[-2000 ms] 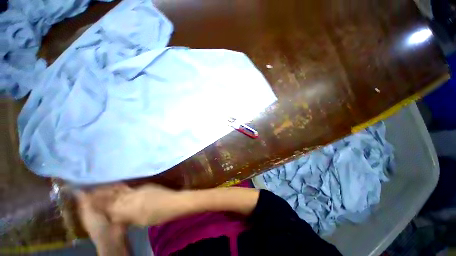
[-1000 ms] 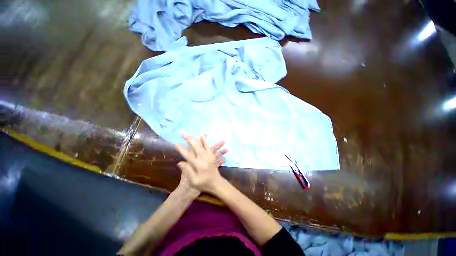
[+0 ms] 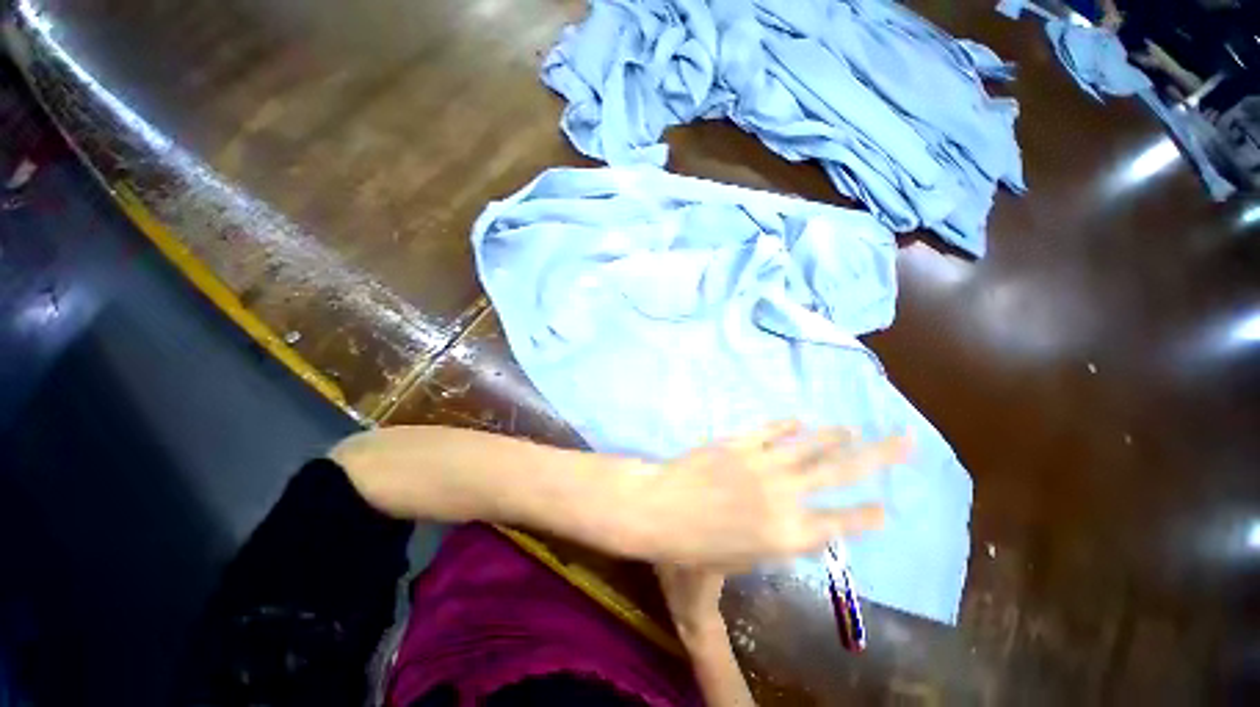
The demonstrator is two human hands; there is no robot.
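A light-blue shirt (image 3: 650, 345) lies on the brown table (image 3: 401, 249) in front of me. My left hand (image 3: 774, 497) is stretched over the shirt's near edge, slightly blurred, with fingers spread and holding nothing visible. My right hand (image 3: 691, 573) is mostly hidden under my left hand; only its wrist area and forearm show, so I cannot see its fingers. The thread snips (image 3: 846, 601), with a reddish handle, lie by the shirt's near edge, just right of my hands. Their tips point towards my left hand.
A crumpled light-blue shirt pile (image 3: 788, 83) lies beyond the worked shirt. More blue cloth (image 3: 1105, 62) and dark items are at the far right. The table's yellow edging (image 3: 228, 304) curves along the left. A magenta apron (image 3: 518, 622) is on my lap.
The view has turned, so the shirt and pile appear farther right. My hands were clasped or crossed together before; now my left hand reaches rightward across my right. The snips still lie at the shirt's edge.
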